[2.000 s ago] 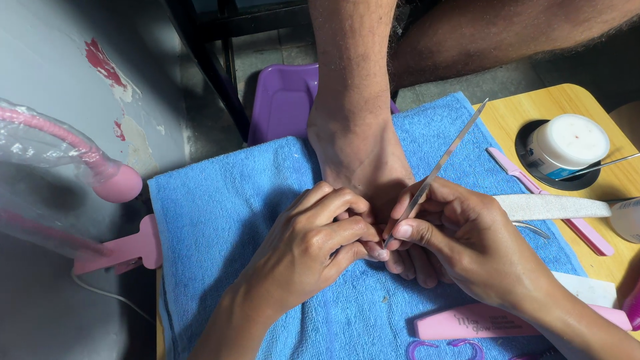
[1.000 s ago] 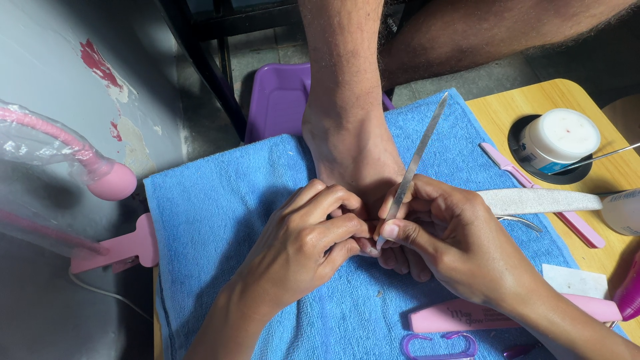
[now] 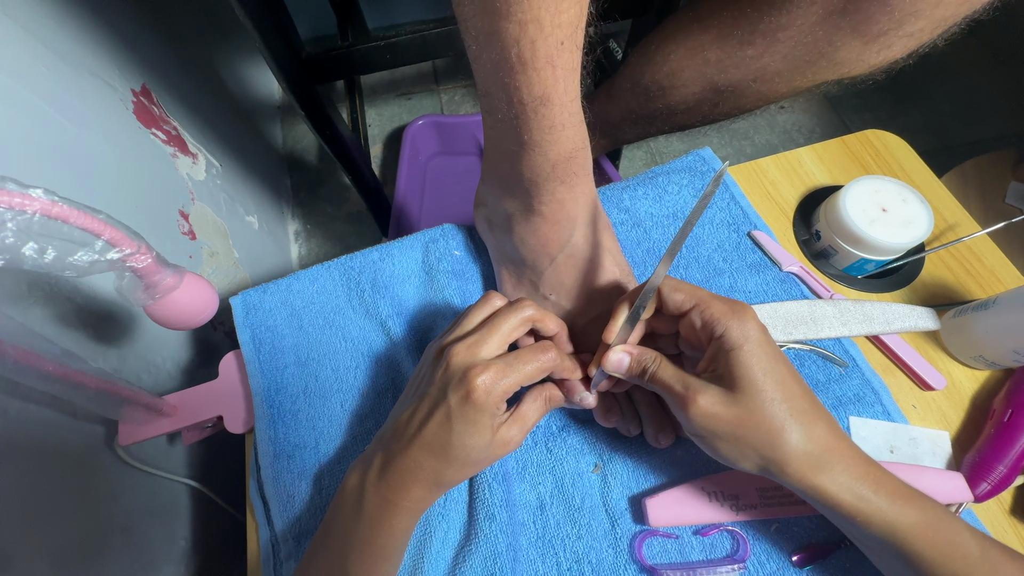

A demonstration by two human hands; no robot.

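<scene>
Another person's bare foot [image 3: 552, 256] rests on a blue towel [image 3: 344, 336], toes toward me. My left hand [image 3: 488, 384] grips its big toe [image 3: 578, 394] between thumb and fingers. In my right hand [image 3: 704, 360], a slim metal nail file [image 3: 672, 250] is held like a pen, its lower tip at the edge of the big toenail and its other end pointing up and right. The smaller toes [image 3: 640, 412] lie partly under my right hand.
Right of the foot are a grey nail file [image 3: 848, 318], a pink razor [image 3: 904, 360], a white jar [image 3: 876, 216] and a pink file [image 3: 720, 498]. A purple brush [image 3: 692, 552] lies in front. Left stands a pink clamp [image 3: 188, 404]; behind, a purple tray [image 3: 432, 176].
The metal file's upper end has swung, first more upright, then leaning further right again. Both hands stay at the big toe.
</scene>
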